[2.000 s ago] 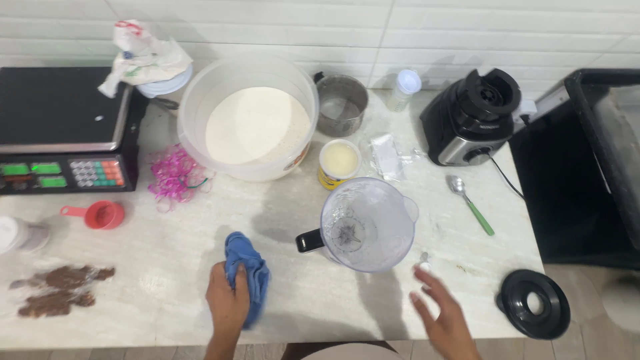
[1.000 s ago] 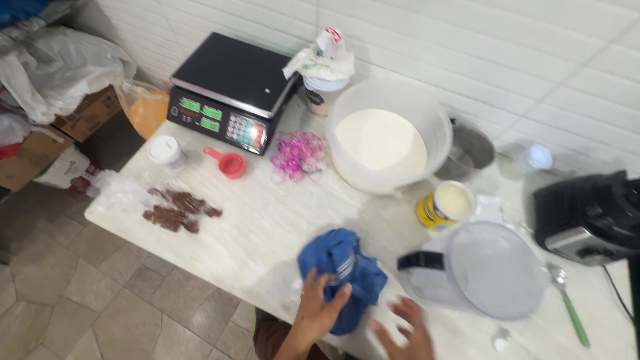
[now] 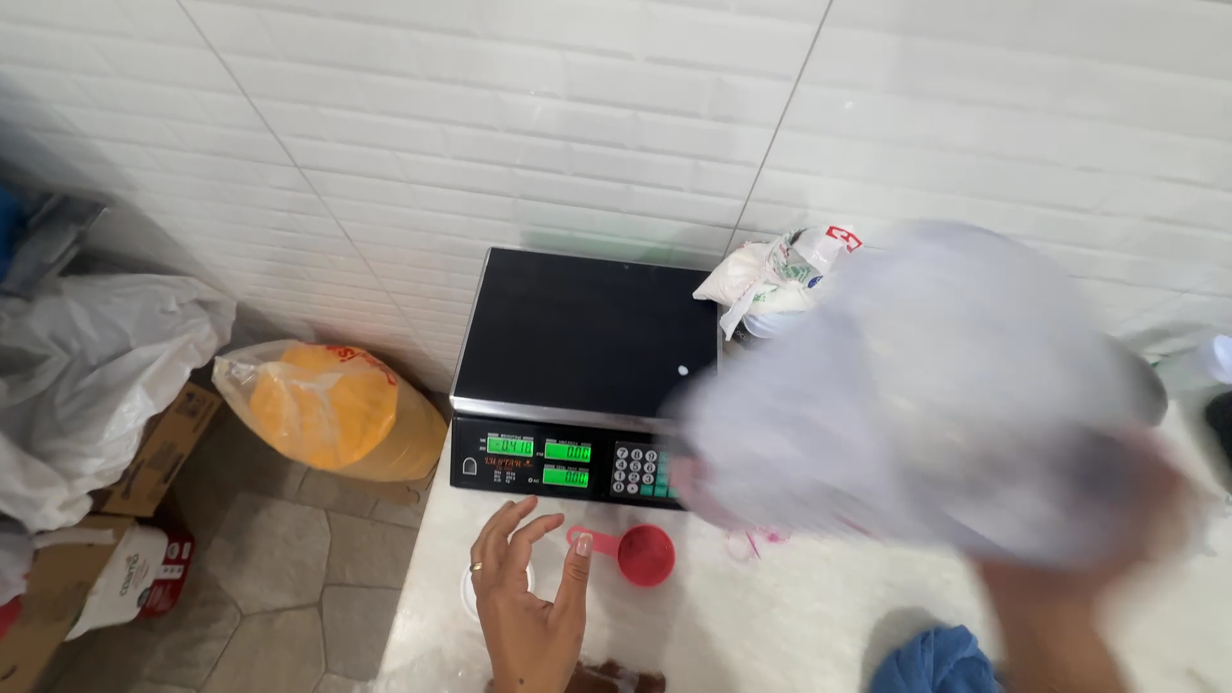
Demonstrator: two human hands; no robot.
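Observation:
My left hand, a ring on one finger, hovers with its fingers apart over the white lid of a jar, beside a red measuring scoop. At the right, my right hand is blurred and holds the clear blender jug, which is raised and tilted, its body smeared by motion. A black digital scale with green displays stands by the wall. Below the jug a crumpled blue cloth lies on the counter. Brown pieces show at the bottom edge.
Behind the jug, a plastic bag sits on a tub. Pink bands lie partly hidden. Left of the counter's edge, a bag with orange contents, cardboard boxes and white plastic bags fill part of the floor.
My left hand has let go of the blue cloth and moved left toward the scoop. My right hand has taken hold of the blender jug and lifted it off the counter. The view has swung left.

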